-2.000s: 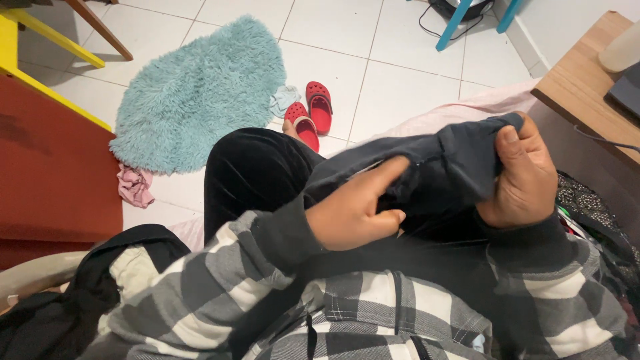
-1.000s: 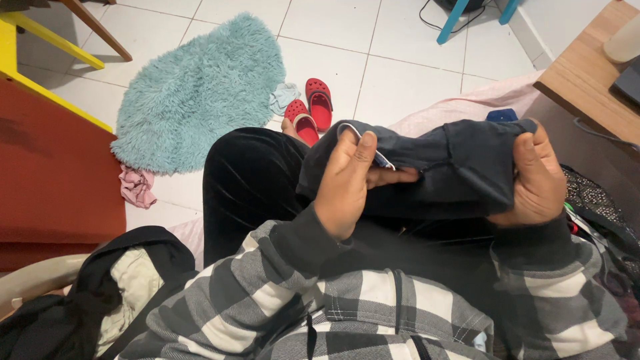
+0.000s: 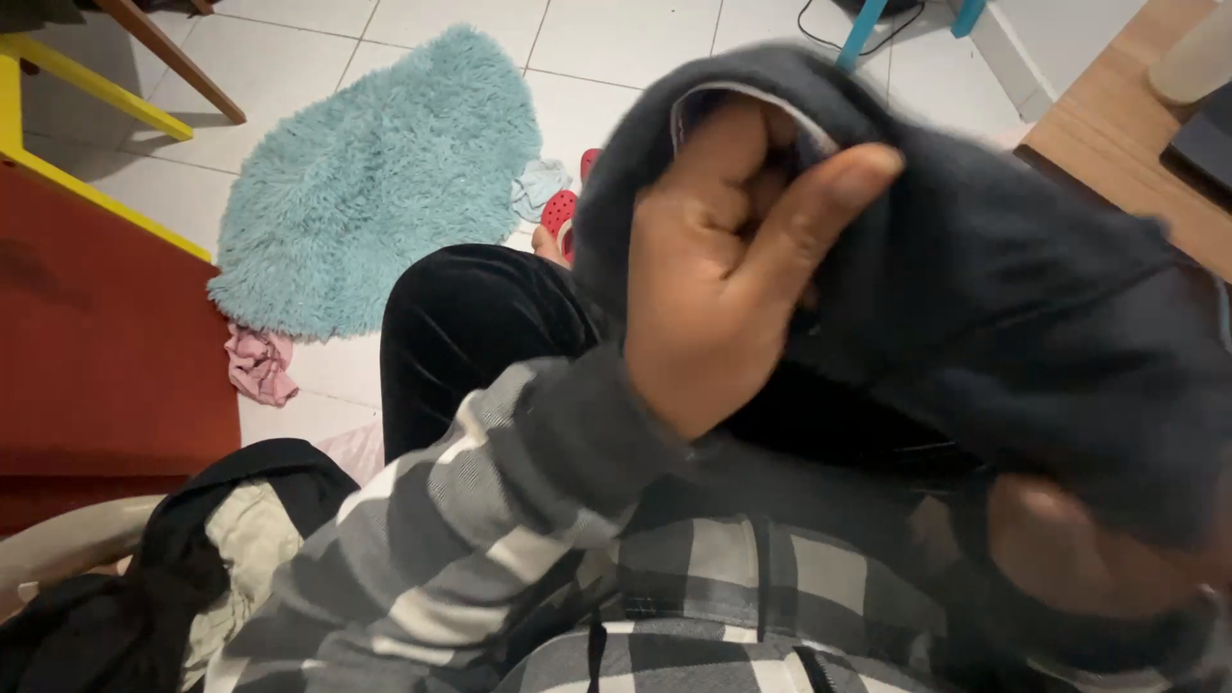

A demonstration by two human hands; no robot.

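A dark grey cloth garment (image 3: 972, 260) is spread between my two hands above my lap, its left end raised. My left hand (image 3: 722, 260) grips that end at an opening with a pale edge, the fingers inside and the thumb over the rim. At the lower right my right hand (image 3: 1088, 549) is blurred and partly covered by the garment; it holds the other end from below. The garment's right part is blurred too. Black velvety trousers (image 3: 472, 337) cover my knee under it.
A fluffy turquoise rug (image 3: 385, 183), a pink cloth (image 3: 260, 364) and red clogs (image 3: 558, 214) lie on the tiled floor. Black and cream clothes (image 3: 245, 539) hang at the lower left. A wooden table (image 3: 1107, 106) stands at the right, a red and yellow piece of furniture (image 3: 106, 327) at the left.
The garment has been raised and spread wider, and now hides most of the clogs. My left hand has moved up with its end; my right hand has moved lower and to the right.
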